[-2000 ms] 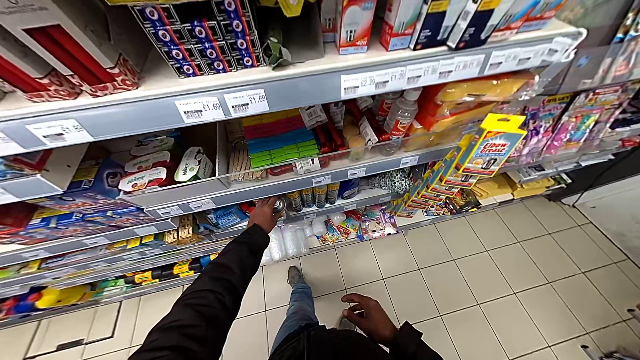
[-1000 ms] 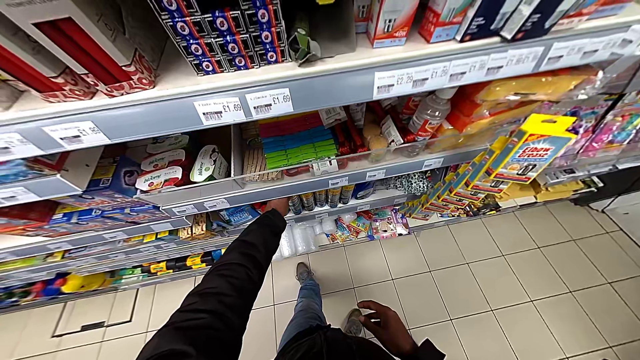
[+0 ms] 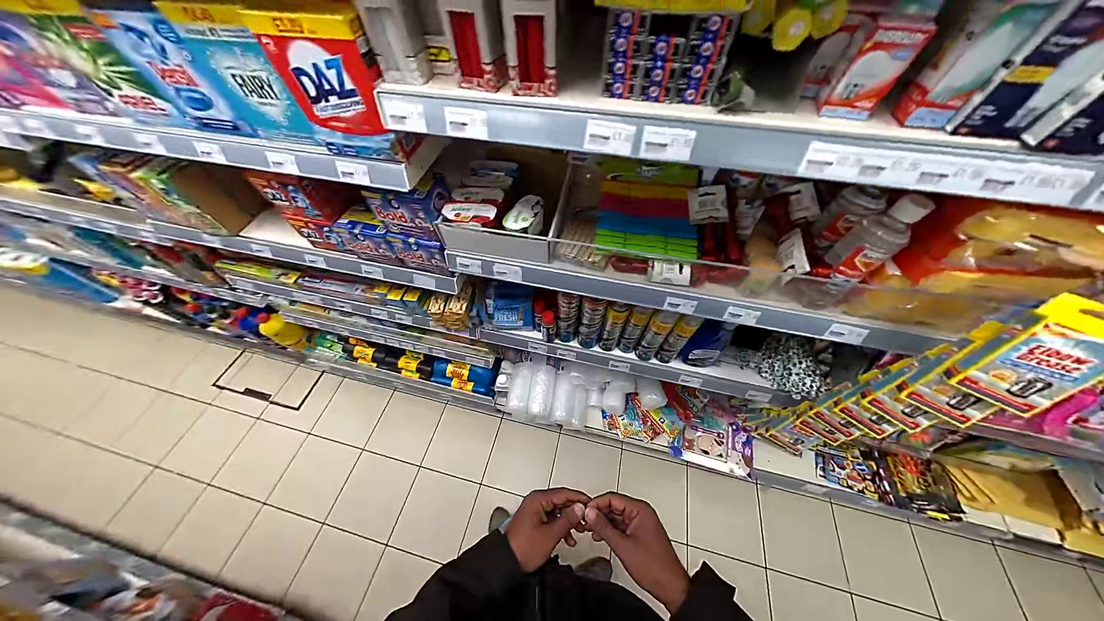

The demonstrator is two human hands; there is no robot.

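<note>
My left hand (image 3: pixel 548 524) and my right hand (image 3: pixel 634 539) meet in front of my body, low in the view, with fingertips touching above the tiled floor. Whether something small is pinched between them cannot be made out. Beyond them, clear plastic-wrapped packs (image 3: pixel 552 392) lie on the bottom shelf. Just above those stand several spray cans (image 3: pixel 612 323) in a row, beside a blue packet (image 3: pixel 509 304). Higher up, a clear-fronted bin holds a stack of coloured cloths (image 3: pixel 649 207).
Detergent boxes (image 3: pixel 319 78) fill the upper left shelf. Yellow-edged packs (image 3: pixel 1031 358) hang out from the shelves at the right. Tiled floor (image 3: pixel 414 492) runs along the shelving, with a floor hatch (image 3: pixel 269 379) at left. Blurred goods (image 3: pixel 129 578) sit at the lower left.
My left hand was at the lower shelf by the cans and has come back to my body, where it now meets my right hand. The view has swung toward the left.
</note>
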